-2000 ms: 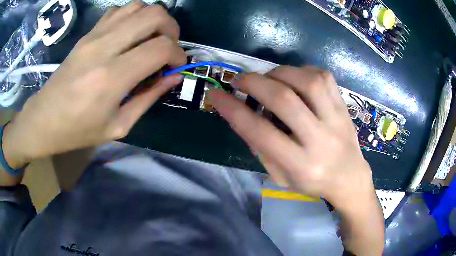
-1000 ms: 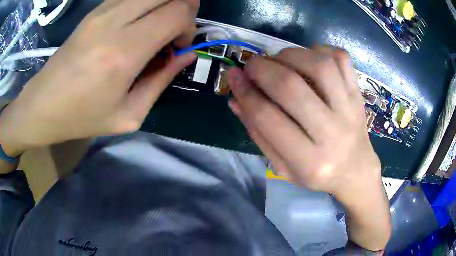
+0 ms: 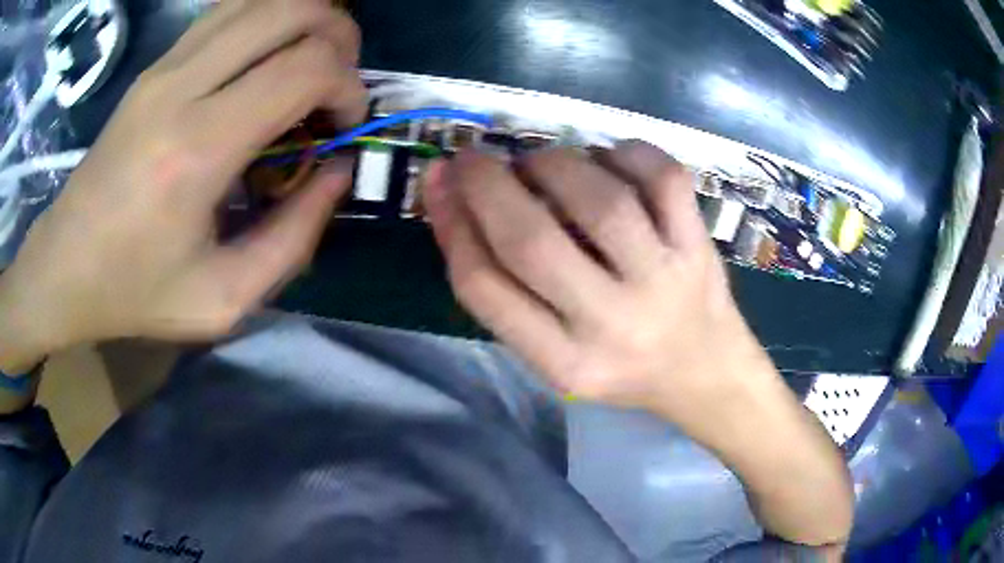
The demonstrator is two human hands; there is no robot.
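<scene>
The long white power strip housing [image 3: 517, 99] lies open across the dark mat. The blue wire [image 3: 424, 114] arches over its contacts, with the yellow-green wire [image 3: 385, 144] below it. A white block [image 3: 372, 176] shows between my hands. My left hand [image 3: 187, 165] is over the left end of the housing; its thumb and fingers are apart around the wires, and whether it grips them is unclear. My right hand [image 3: 584, 253] is over the middle, fingertips bent down at the contacts beside the yellow-green wire; what they touch is hidden.
A white plug [image 3: 86, 50], white cord [image 3: 42, 163] and clear plastic bag [image 3: 24, 94] lie at the far left. A second open strip [image 3: 809, 39] lies at the upper right. A pale padded roll [image 3: 949, 247] runs along the right edge. My clothing fills the bottom.
The view has shifted. My left thumb has moved away from the wires, showing more of the yellow-green wire. My right hand has moved left along the strip, uncovering more contacts to its right.
</scene>
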